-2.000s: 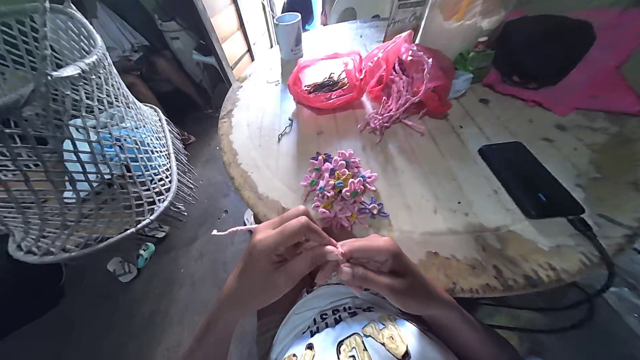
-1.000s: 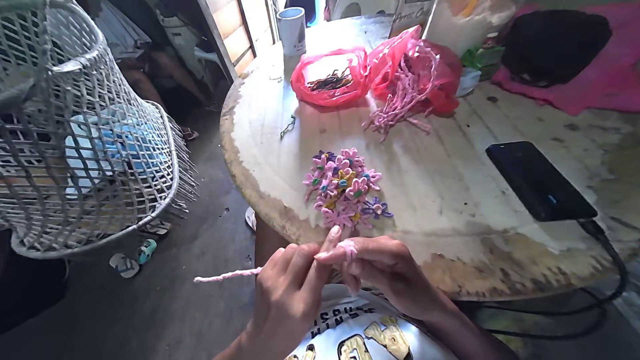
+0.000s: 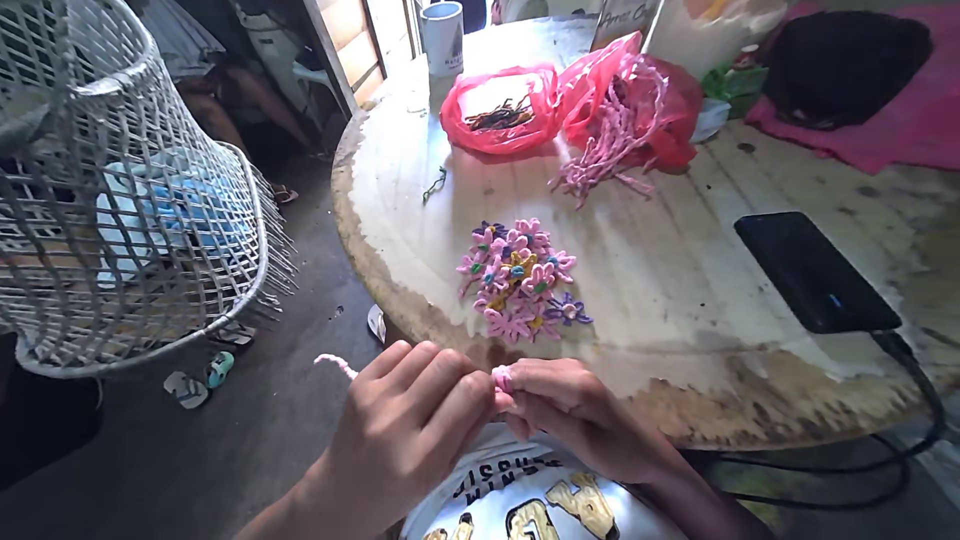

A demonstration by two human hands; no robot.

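Observation:
Both my hands meet at the near edge of the round table, just below a heap of small pink, purple and yellow flowers [image 3: 517, 277]. My left hand [image 3: 420, 412] is closed on a pink twisted cord [image 3: 335, 364], whose loose end sticks out to the left. My right hand [image 3: 570, 412] pinches a small loop of the same pink cord [image 3: 502, 378] between thumb and index finger. The fingertips of the two hands are close together, and the cord between them is mostly hidden.
A pink plastic bag [image 3: 499, 142] holds dark cords; another [image 3: 679, 127] has pink cords [image 3: 615, 142] spilling out. A mug [image 3: 443, 41], a green cord piece [image 3: 434, 186], a black power bank or phone [image 3: 817, 270] with cable and a black cloth [image 3: 847, 67] also lie about. A woven chair [image 3: 259, 225] hangs left; a person's legs [image 3: 247, 97] show behind.
My left hand has closed more over the cord, and its index finger, extended a second ago, is now bent. Less of the cord's loose end shows at the left. The flower heap looks unchanged.

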